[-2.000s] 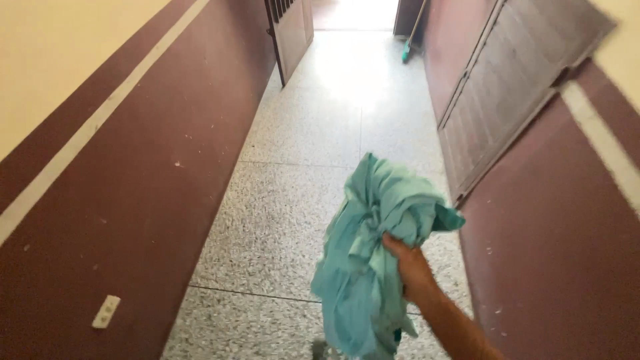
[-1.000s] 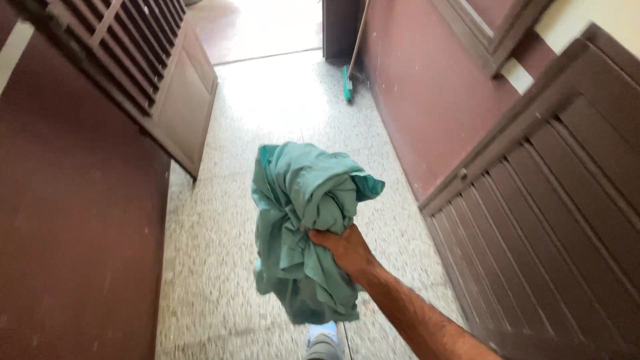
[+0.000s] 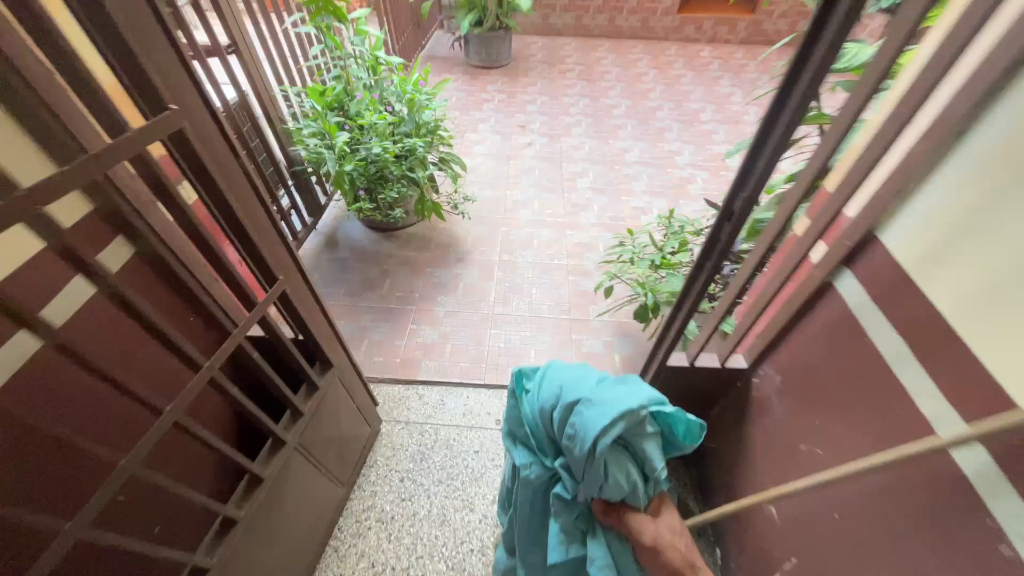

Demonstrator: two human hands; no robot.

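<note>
A bunched teal cloth hangs at the lower middle of the view, over the speckled floor. My right hand is closed around its folds at the lower right of the bundle, with the thumb across the fabric. The cloth hides most of the fingers, and its lower end runs out of the frame. My left hand is not in view. A wooden pole leans just to the right of my right hand, its lower end hidden behind the hand and cloth.
A brown metal barred gate stands at the left, and fixed bars rise at the right. Past the doorway lies a reddish tiled patio. Potted plants stand at its left, right and far side.
The view has moved forward along the corridor to the doorway, where the patio and plants now show. My right hand has kept its hold on the cloth throughout.
</note>
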